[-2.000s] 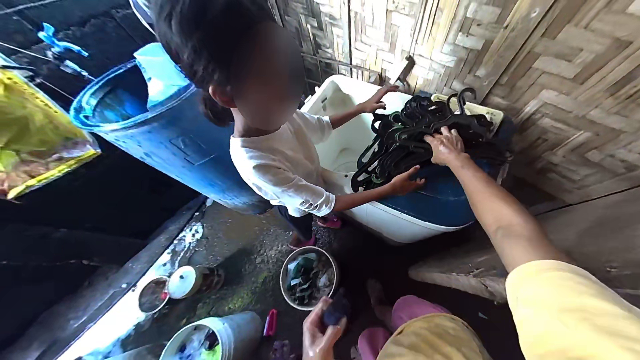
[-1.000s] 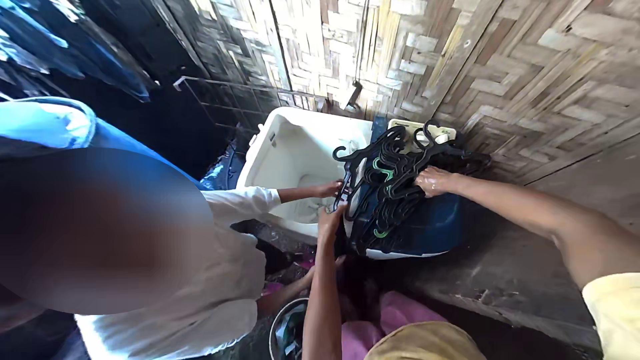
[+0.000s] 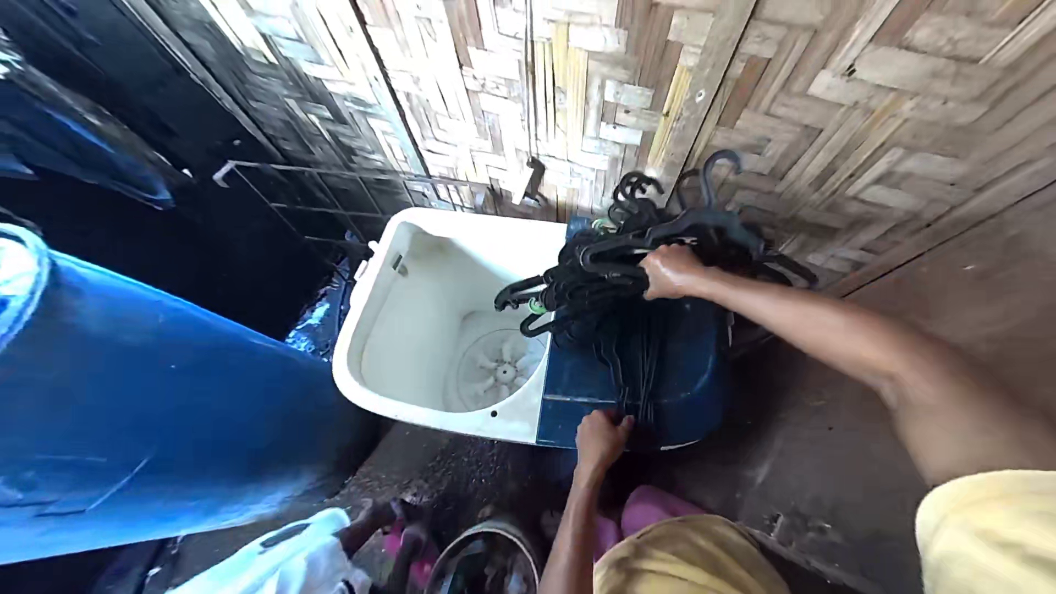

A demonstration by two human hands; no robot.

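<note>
A tangled bunch of black plastic clothes hangers lies over the blue right half of a washing machine, some hooks jutting over its open white tub. My right hand grips hangers near the top of the bunch, and a larger dark hanger lies beside its fingers. Below, at the machine's front edge, my left hand is closed around the lower ends of thin black hangers. Inside the tub a pale ribbed agitator disc shows.
Behind the machine stands a woven bamboo wall with a metal rack beside it. A big blue drum is at left. A person in a white shirt is low at the bottom left, near a bucket.
The other person has let go of the hangers and moved down and away from the machine. My left hand has moved to the front edge. The view has shifted.
</note>
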